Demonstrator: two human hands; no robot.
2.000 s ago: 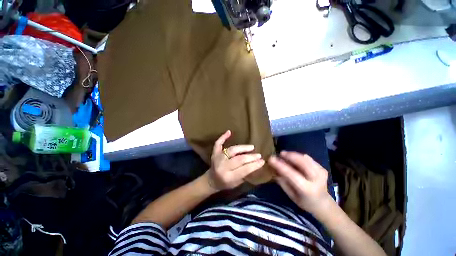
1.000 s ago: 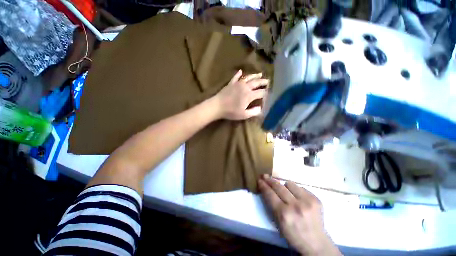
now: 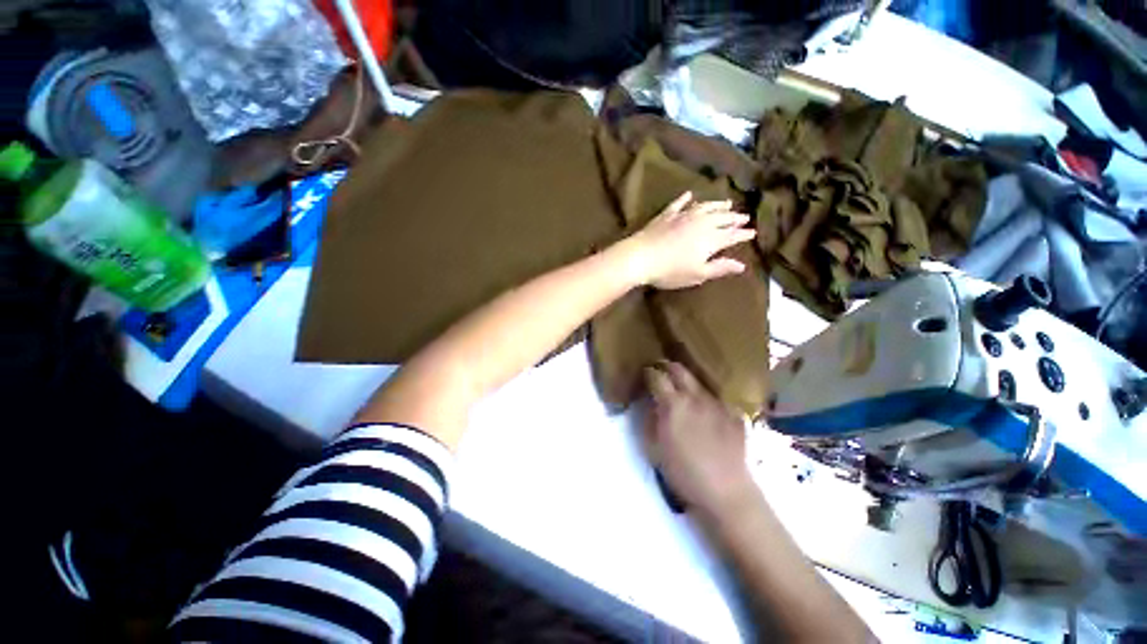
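Note:
The smaller brown piece [image 3: 723, 321] lies folded and rumpled left of the sewing machine head [image 3: 887, 346], near the lit needle area. My left hand [image 3: 692, 242] lies on its upper part with fingers spread. My right hand [image 3: 694, 434] is at its near edge, fingertips on the cloth; whether they grip it is unclear. A dark slim thing shows under my right palm, too hidden to name. A large flat brown panel [image 3: 459, 233] lies to the left, partly under my left forearm.
A crumpled brown bundle [image 3: 843, 208] lies behind the machine head. Black-handled scissors [image 3: 964, 554] lie under the machine arm, with a small blue tool [image 3: 946, 627] near them. A green bottle [image 3: 113, 233], a silvery bag [image 3: 252, 63] and a white pole [image 3: 365, 50] are at left.
The view has shifted, showing more behind the machine. The smaller piece is now bunched and turned away from the needle. My right hand has moved from the table edge onto its near edge.

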